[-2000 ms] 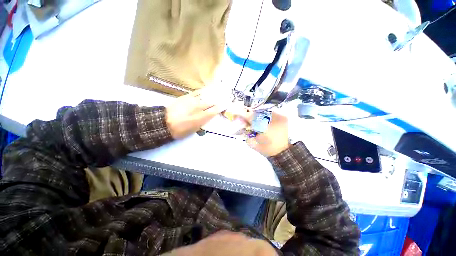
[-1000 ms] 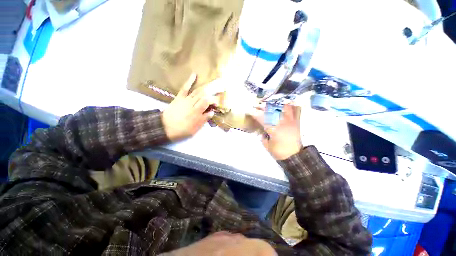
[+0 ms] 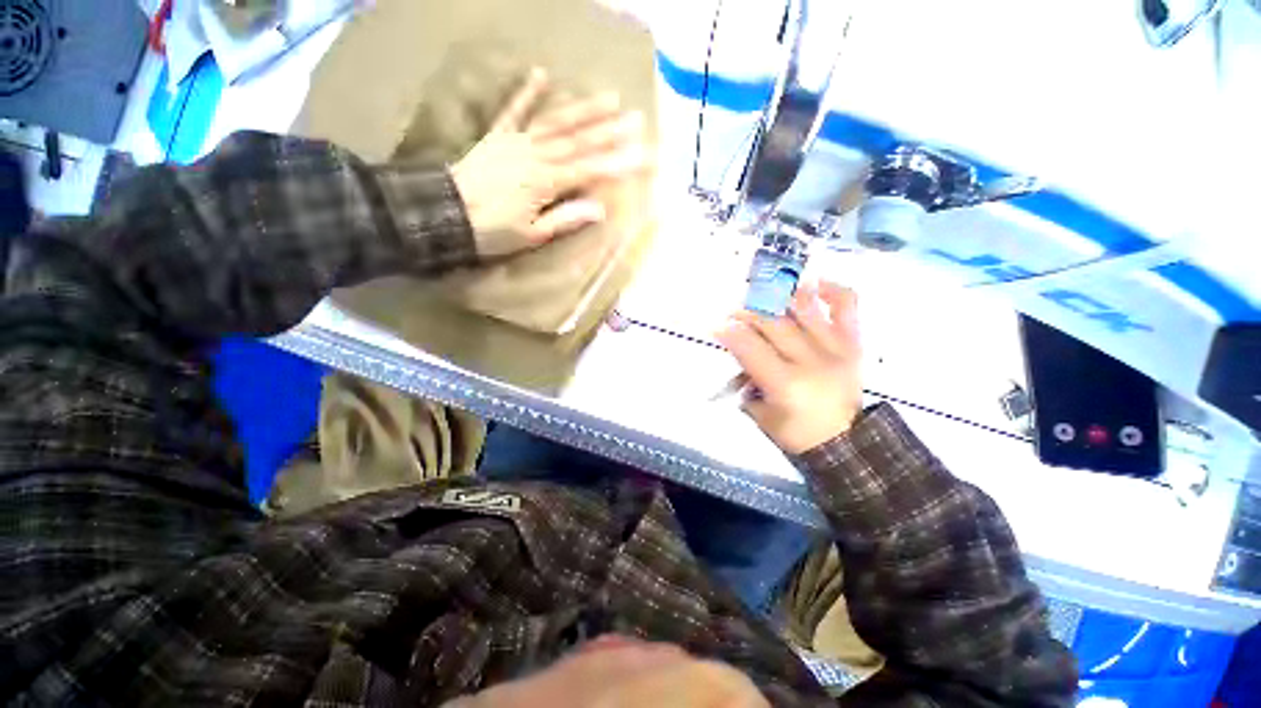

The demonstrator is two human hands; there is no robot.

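Note:
The tan garment panel point(image 3: 415, 297) lies on the white table left of the needle area, its lower edge near the table's front edge. My left hand point(image 3: 546, 173) lies flat on the panel with its fingers spread. A pale narrow strip shows along a fold of the panel below that hand. My right hand point(image 3: 802, 362) is right of the panel, just below the grey-blue translucent block point(image 3: 776, 277). A small silver tip, perhaps thread snips point(image 3: 730, 390), sticks out at its palm; the rest is hidden by the hand.
The white machine head with a blue stripe point(image 3: 1093, 228) fills the upper right. A black phone point(image 3: 1093, 401) lies on the table at right. The grey ruler-like front edge point(image 3: 553, 436) runs before my lap. A grey box with a fan grille point(image 3: 69, 56) is at upper left.
My left hand has moved up onto the panel and flattened there. The panel has turned and moved toward the front edge. My right hand has come away from the small tan cloth part near the needle.

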